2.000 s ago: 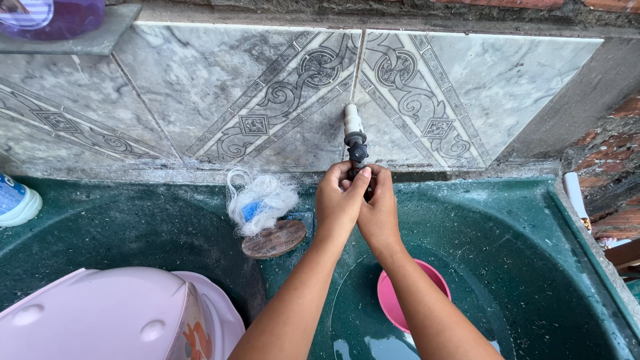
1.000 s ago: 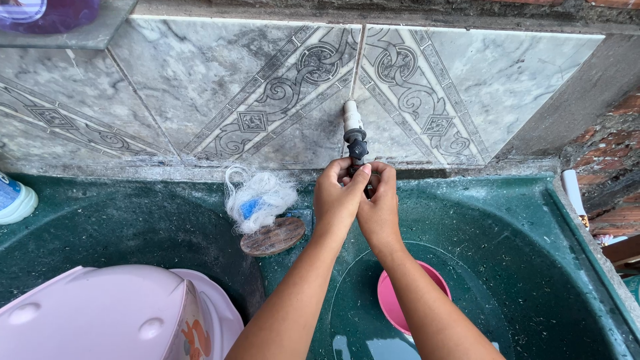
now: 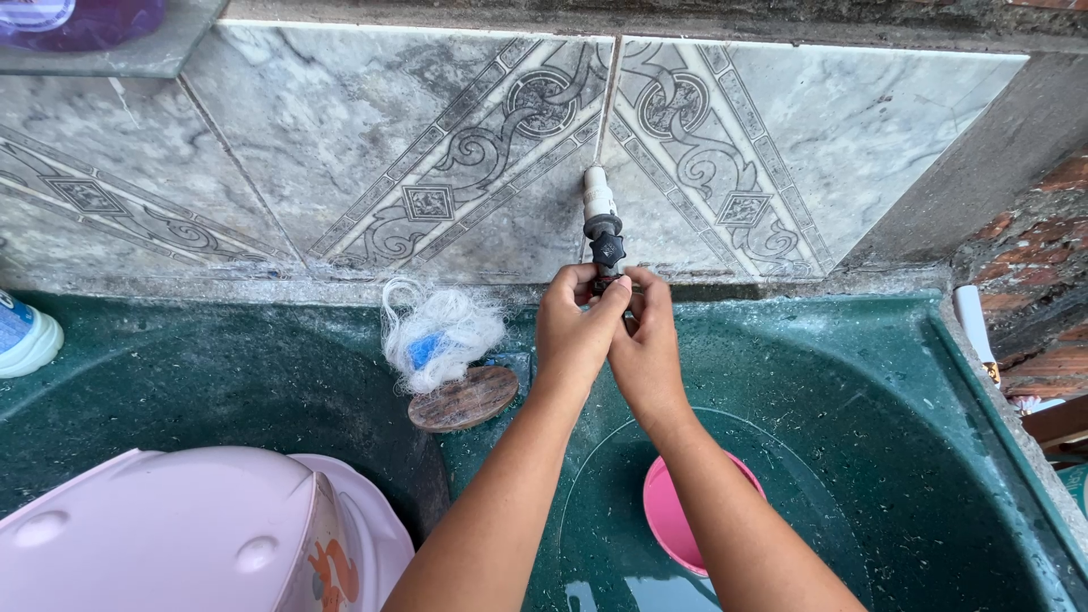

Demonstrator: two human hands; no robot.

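A white and black plastic tap sticks out of the tiled wall above a green double sink. Both hands close around the spout end of the tap, below its black star-shaped knob. My left hand has its thumb laid across the dark and red tip, and my right hand cups the tip from the right, fingers touching it. The spout's mouth is hidden by the fingers. Under my right forearm a pink bowl sits in the right basin, which holds some water.
A frayed white and blue scrubbing mesh leans on an oval brown piece on the divider. A lilac plastic tub fills much of the left basin. A bottle stands far left; a purple container rests on the upper-left shelf.
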